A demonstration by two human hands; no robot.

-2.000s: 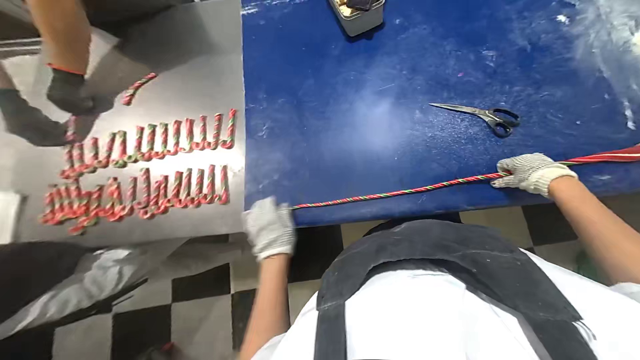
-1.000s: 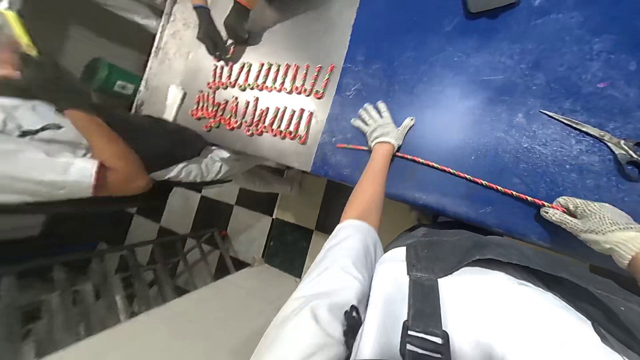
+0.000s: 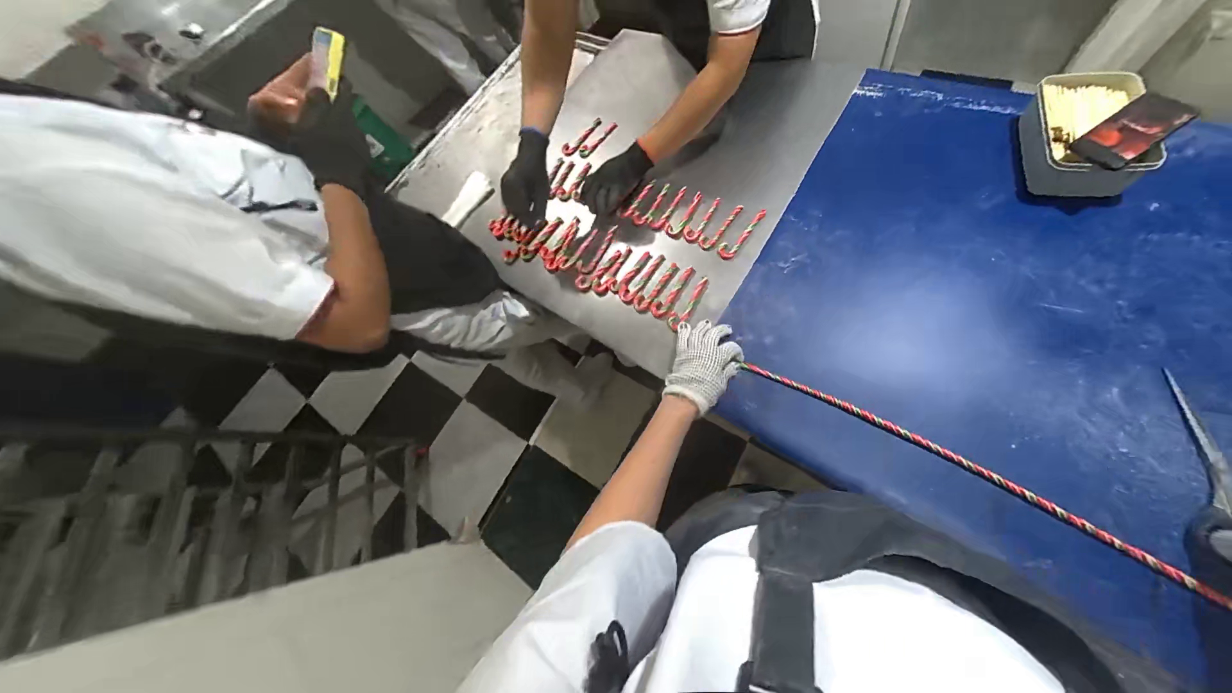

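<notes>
My left hand (image 3: 705, 367), in a light knitted glove, has its fingers around the left end of a twisted red, green and white candy rope (image 3: 924, 442). The rope runs diagonally over the blue table surface (image 3: 866, 318) and leaves the view at the lower right. My right hand is outside the view. Just beyond my left hand, two rows of candy canes (image 3: 664, 281) lie on the metal table. A pair of scissors (image 3: 1201, 433) lies at the right edge, its handles partly cut off.
A person's black-gloved hands (image 3: 568, 183) touch the canes on the metal table (image 3: 789, 125). Another person at the left holds a yellow item (image 3: 328, 60). A grey container (image 3: 1078, 159) with pale sticks and a dark packet stands at the far right. Metal railings (image 3: 327, 500) are lower left.
The left hand lay spread beside the rope's end one second ago; now it holds that end by the metal table. The right hand has gone out of view. The co-worker's hands have moved among the canes.
</notes>
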